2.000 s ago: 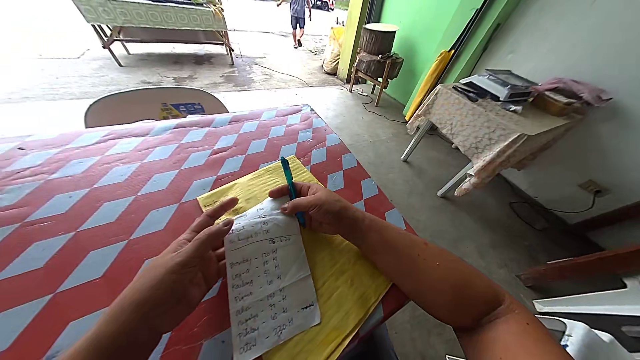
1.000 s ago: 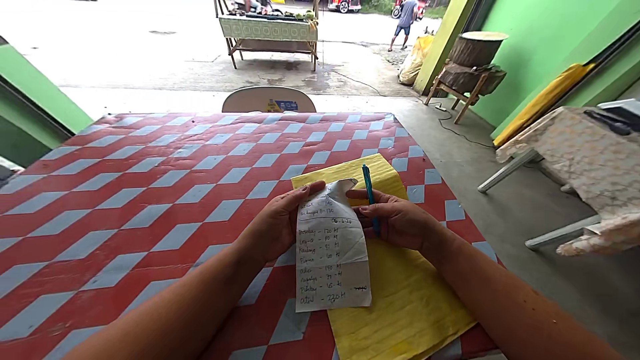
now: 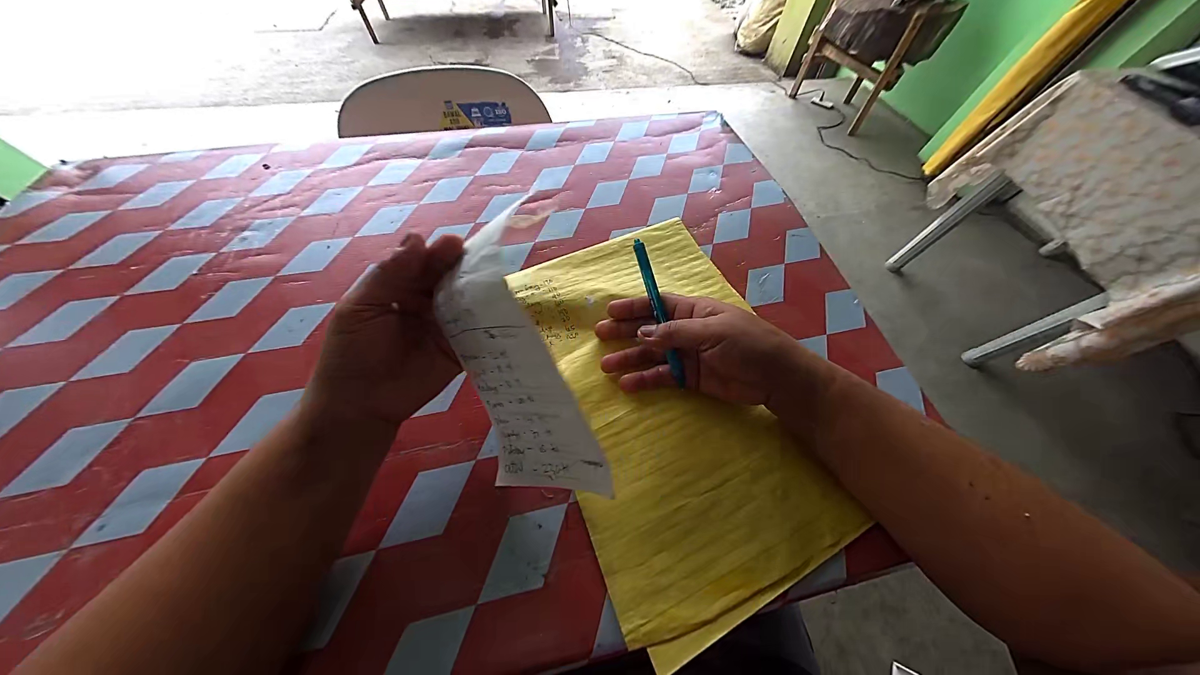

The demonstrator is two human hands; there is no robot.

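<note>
My left hand (image 3: 389, 323) grips the upper left edge of a creased white sheet of paper (image 3: 525, 394) that bears handwriting. The sheet is tilted and partly covers the left edge of a pad of yellow lined paper (image 3: 712, 506), which lies on the table and has some writing near its top. Over the pad, my right hand (image 3: 694, 347) holds a teal pen (image 3: 649, 281) between thumb and fingers, with the fingers loosely spread. The right hand does not touch the white sheet.
A red and grey patterned cover lies over the table (image 3: 216, 375). Beyond its far edge stands a plastic chair (image 3: 441, 94). To the right are a cloth-covered table (image 3: 1087, 187), a wooden stand (image 3: 872, 70) and a cord (image 3: 844, 150) on the floor.
My right hand has let go of the white sheet and keeps the pen. The left hand has turned the sheet at an angle, uncovering writing on the yellow pad. The view has shifted.
</note>
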